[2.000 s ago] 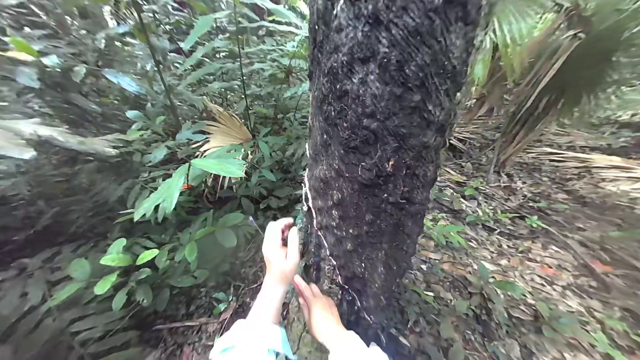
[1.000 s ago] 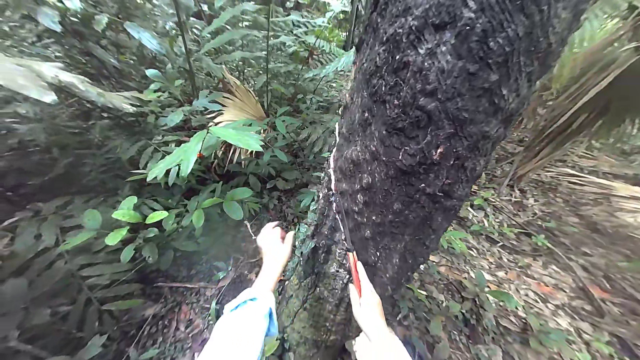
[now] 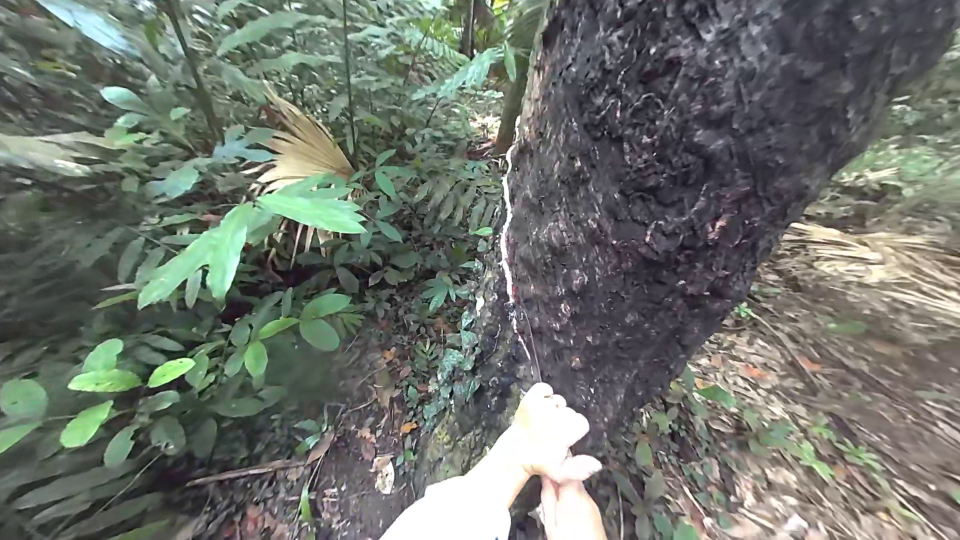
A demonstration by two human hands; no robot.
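Note:
A dark, rough-barked tree trunk leans to the right in front of me. A white, wet-looking line runs down its left side, with a small red spot beside it. My left hand is closed low before the trunk. From its fingers a thin shaft of a tool reaches up to a dark tip on the white line; the handle is hidden. My right hand is just below and touches the left; its fingers are partly hidden, so its hold cannot be told.
Leafy undergrowth and a dry fan palm leaf stand left of the trunk. A fallen stick lies on the soil at lower left. Leaf litter and dry palm fronds cover ground at the right.
My left hand has moved from beside the trunk to the thin shaft, against my right hand. The red handle seen in my right hand a second ago is out of sight. The view has shifted.

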